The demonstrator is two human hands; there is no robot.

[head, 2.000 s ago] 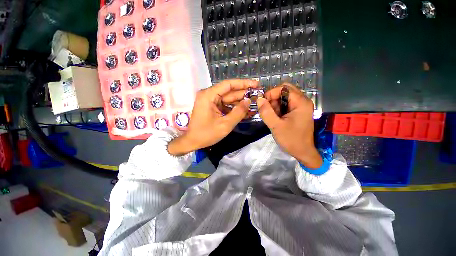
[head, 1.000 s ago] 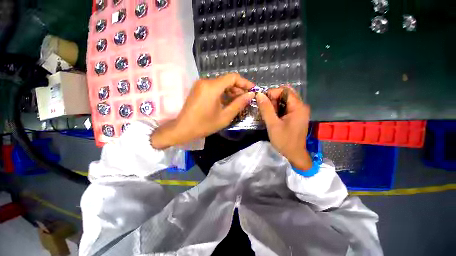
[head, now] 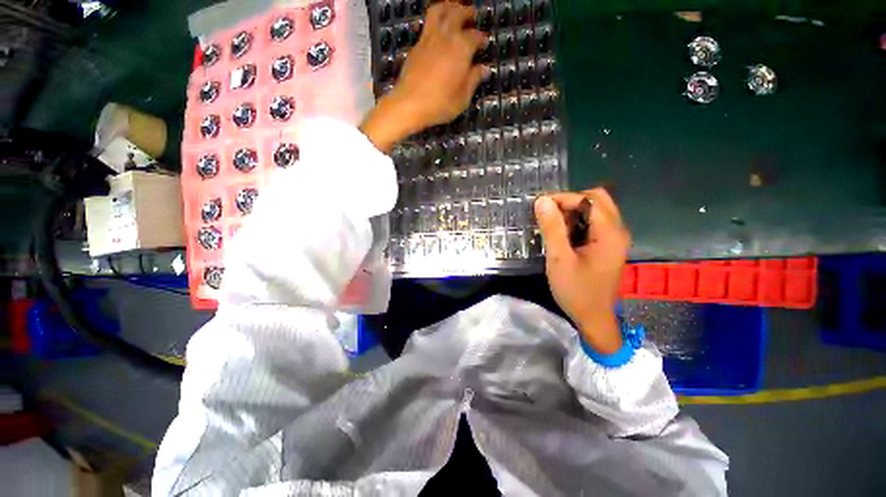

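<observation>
My left hand [head: 437, 76] reaches over the far part of the clear component tray [head: 476, 268], fingers bent down to its cells; whether it holds anything cannot be told. My right hand [head: 589, 254] is at the tray's near right corner, curled around a short dark item [head: 581, 221]. The tray has rows of small oblong cells, with dark components in the far rows and brass-coloured specks near its front. The pink tray [head: 194, 175] at left holds silver round units in pockets; my left sleeve covers part of it. No round unit shows in either hand.
Three loose round units [head: 701, 87] lie on the green mat [head: 661, 175] at right, with small specks around. A red parts tray [head: 758, 281] is at the bench edge above a blue bin [head: 738, 354]. A white box [head: 136, 215], tape roll and black hose are at left.
My hands have parted; the round unit between them is no longer seen. My left hand has moved away over the clear tray. My right hand stays near the tray's front with the dark item.
</observation>
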